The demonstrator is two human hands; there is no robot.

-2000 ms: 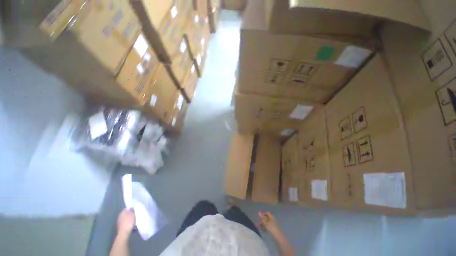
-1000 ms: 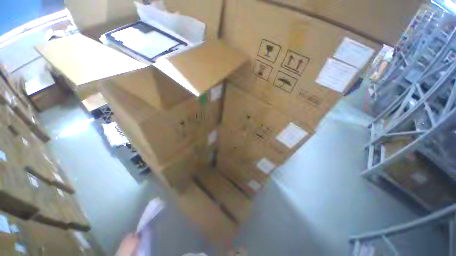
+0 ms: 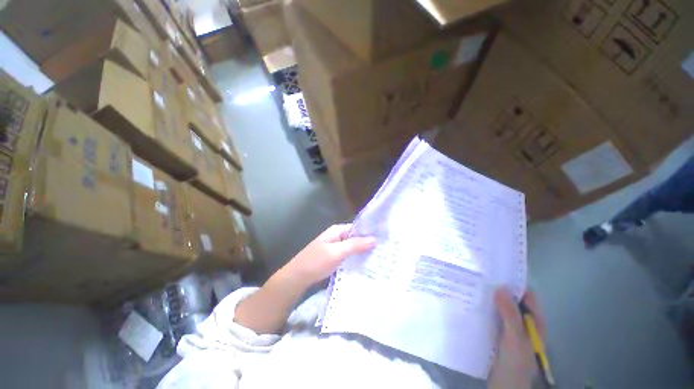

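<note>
A stack of white printed packing lists point(image 3: 441, 251) with punched edges is held up in front of me, text lines showing. My left hand point(image 3: 327, 254) grips its left edge, thumb on top. My right hand point(image 3: 516, 334) holds the lower right edge, fingers partly behind the sheets. A yellow pen with a dark tip point(image 3: 536, 346) is also in my right hand, pointing down.
Stacked cartons point(image 3: 99, 178) line the left side. More cartons point(image 3: 533, 129) with labels stand at the right. Plastic-wrapped bundles point(image 3: 171, 311) lie at lower left. Grey floor point(image 3: 266, 152) runs between the stacks. A person's leg and shoe point(image 3: 601, 232) show at right.
The view has turned, and the open carton's contents are out of view. The papers are now raised and opened flat. My right hand has come in with the pen and holds the papers too.
</note>
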